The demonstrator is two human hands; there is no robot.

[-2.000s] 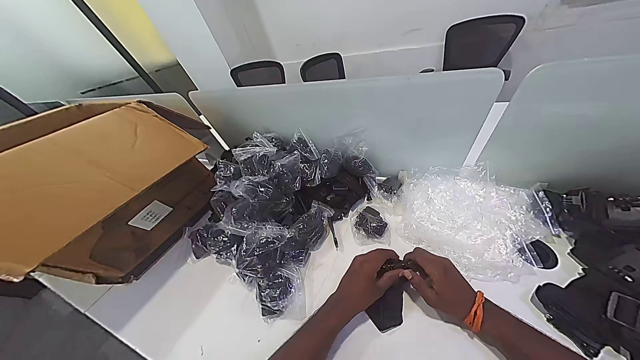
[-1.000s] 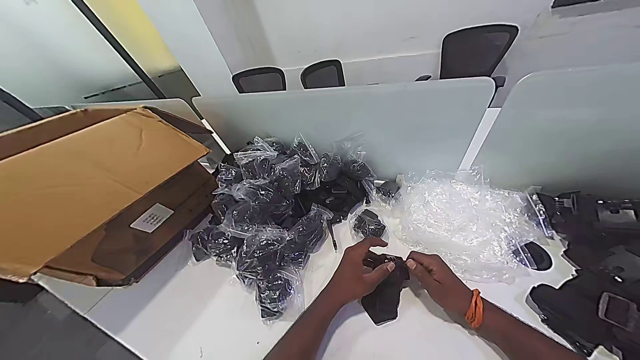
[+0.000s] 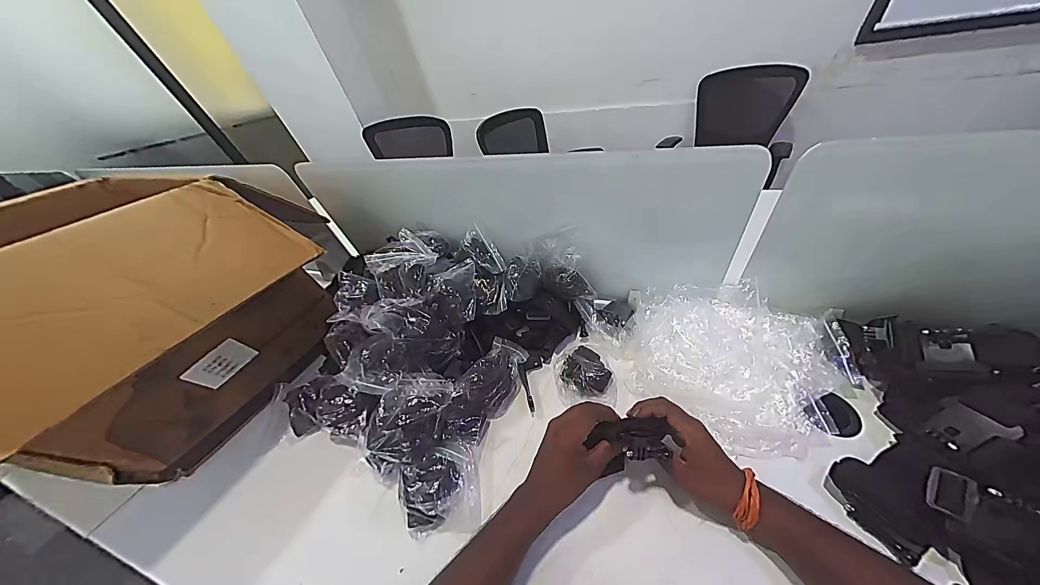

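Observation:
Both my hands grip one black strap-like item (image 3: 642,431), folded together above the white table. My left hand (image 3: 573,451) holds its left end, fingers curled round it. My right hand (image 3: 691,455), with an orange thread on the wrist, pinches the right end. Just beyond them lies a clear bag holding a black item (image 3: 586,370). Left of my hands is a heap of black items in clear zip bags (image 3: 422,349), with a dark pen-like object (image 3: 528,390) at its edge. A pile of clear plastic bags (image 3: 715,357) lies beyond my right hand.
An open cardboard box (image 3: 154,284) with a white label stands at the left. Black gear with straps and buckles (image 3: 959,439) covers the right side. A frosted divider (image 3: 536,203) borders the table's far edge, with mesh chairs (image 3: 747,106) behind it.
The black item hung down below my hands a second ago; now it is folded up between them. My hands have come closer together around it. The view has shifted slightly.

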